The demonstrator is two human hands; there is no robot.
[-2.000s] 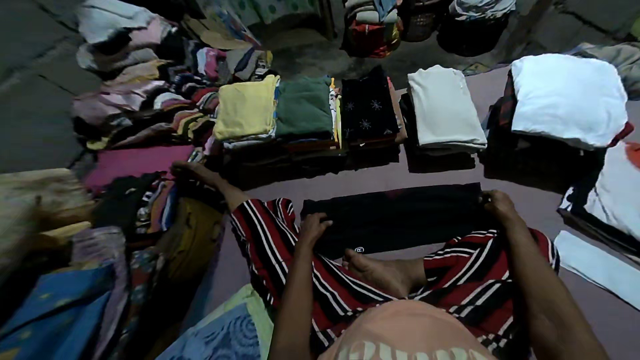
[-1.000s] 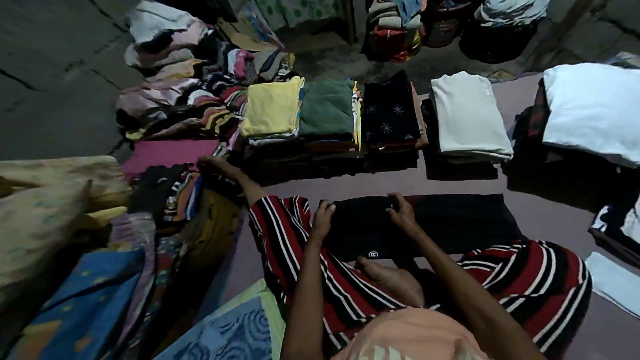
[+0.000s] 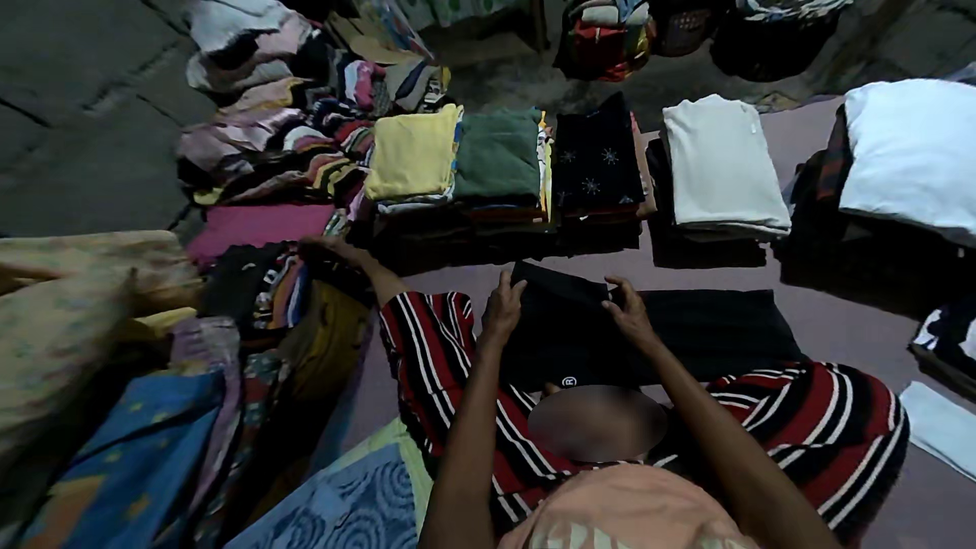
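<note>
A black garment (image 3: 709,328) lies as a long folded strip across my striped lap and the pale cloth, a small white mark near its lower edge. My left hand (image 3: 503,305) pinches its upper left corner between thumb and fingers. Around the middle of the top edge, my right hand (image 3: 629,309) grips the fabric, and the part between both hands is lifted a little. Just beyond stand folded stacks topped by a yellow cloth (image 3: 415,156), a green cloth (image 3: 499,156), a black cloth with white star shapes (image 3: 598,164) and a cream cloth (image 3: 720,168).
White folded cloth (image 3: 911,156) tops a stack at the right. On the left are a heap of mixed clothes (image 3: 259,145), a magenta cloth (image 3: 263,227), a patterned pillow (image 3: 61,335) and blue printed fabric (image 3: 130,457). Filled containers (image 3: 770,46) stand at the back.
My right hand has moved left from the garment's far right end to near its middle. Both hands now hold its left part raised. The view has turned somewhat left.
</note>
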